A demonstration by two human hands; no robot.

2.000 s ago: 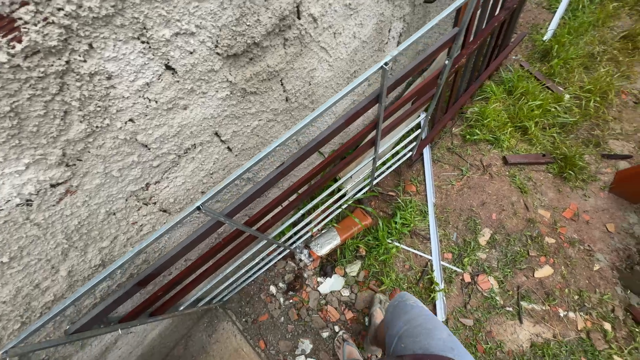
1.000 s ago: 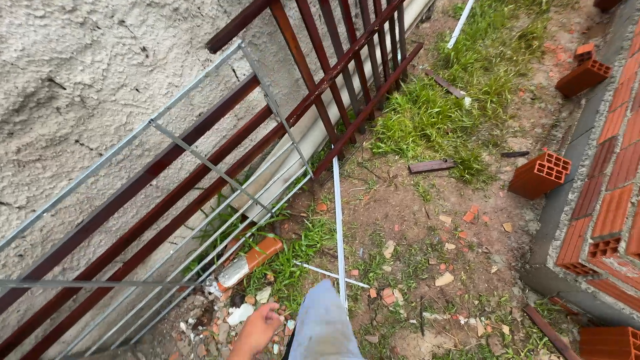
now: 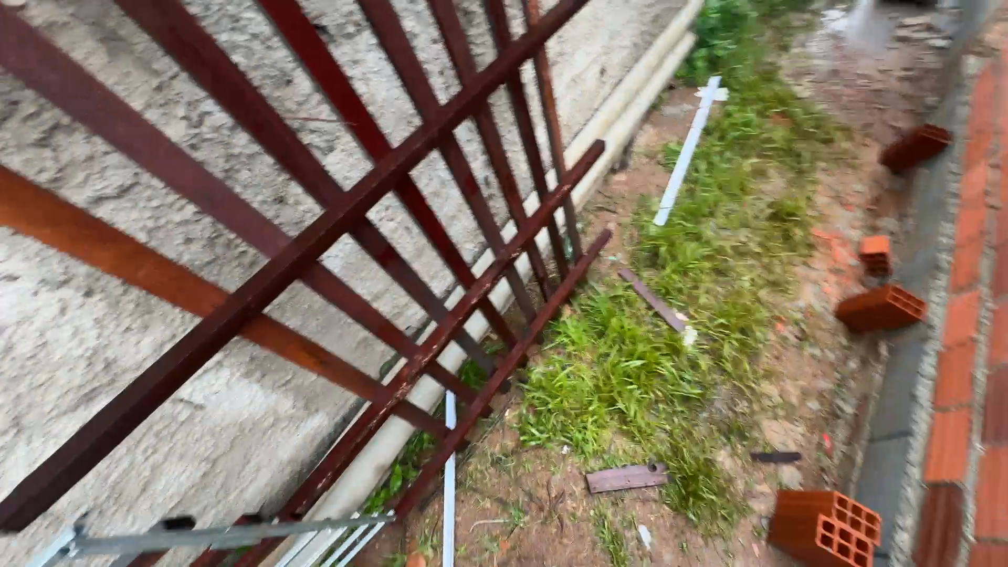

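Neither of my hands shows in the view now. A dark red slatted frame (image 3: 346, 206) leans against the rough plastered wall (image 3: 197, 441), its long crossbars running up to the right over several slats. One slat (image 3: 142, 272) at the left is more orange. At the bottom left, part of a grey metal frame (image 3: 228, 537) overlaps the lower end of the red bars. Pale pipes (image 3: 630, 110) run along the foot of the wall behind the slats. A thin white strip (image 3: 450, 480) lies on the ground below the frame.
A second white strip (image 3: 687, 153) lies by the grass (image 3: 622, 362). Short pieces of dark board (image 3: 627, 478) lie on the soil. Along the right runs a low wall of orange hollow bricks (image 3: 949, 445), with loose hollow bricks (image 3: 823, 526) beside its grey base.
The view has moved forward along the wall, so the red slatted frame fills more of it. A hand seen at the bottom one second ago is out of view.
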